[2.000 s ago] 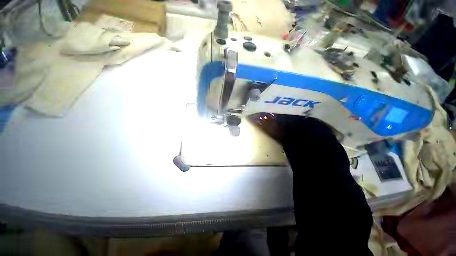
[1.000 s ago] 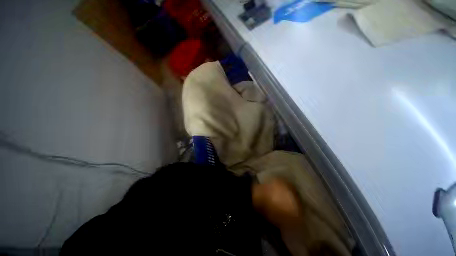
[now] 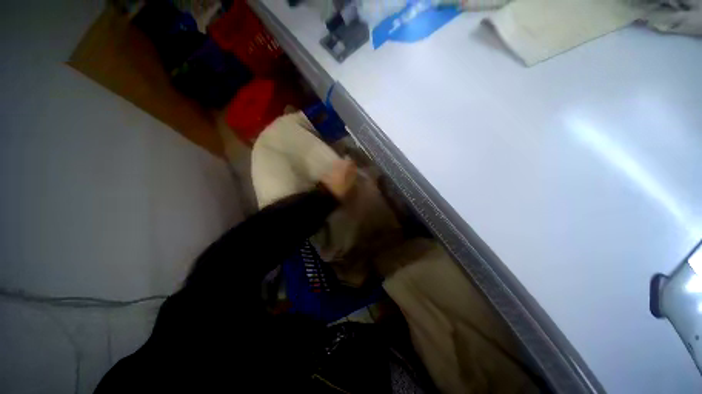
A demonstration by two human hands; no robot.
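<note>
My left hand [image 3: 341,181], at the end of a black sleeve, is small and blurred. It is at the cream cloth [image 3: 281,158] beside the table; whether the fingers grip it cannot be told. The cloth lies bunched in and over a blue slotted basket [image 3: 304,288]. More beige cloth [image 3: 442,312] hangs below the table edge, nearer to me. My right hand is not in view.
The white table [image 3: 500,146] with its ruler-marked edge [image 3: 454,238] runs diagonally at the right. A beige piece [image 3: 562,27] lies on it. Red [image 3: 250,111] and dark-blue items stand beyond the basket, by a brown board [image 3: 146,81] and a pale wall.
The view has swung from the sewing machine to the left side of the table. In the last second my left hand has moved from the nearer cloth to the cloth farther off, uncovering more of the basket.
</note>
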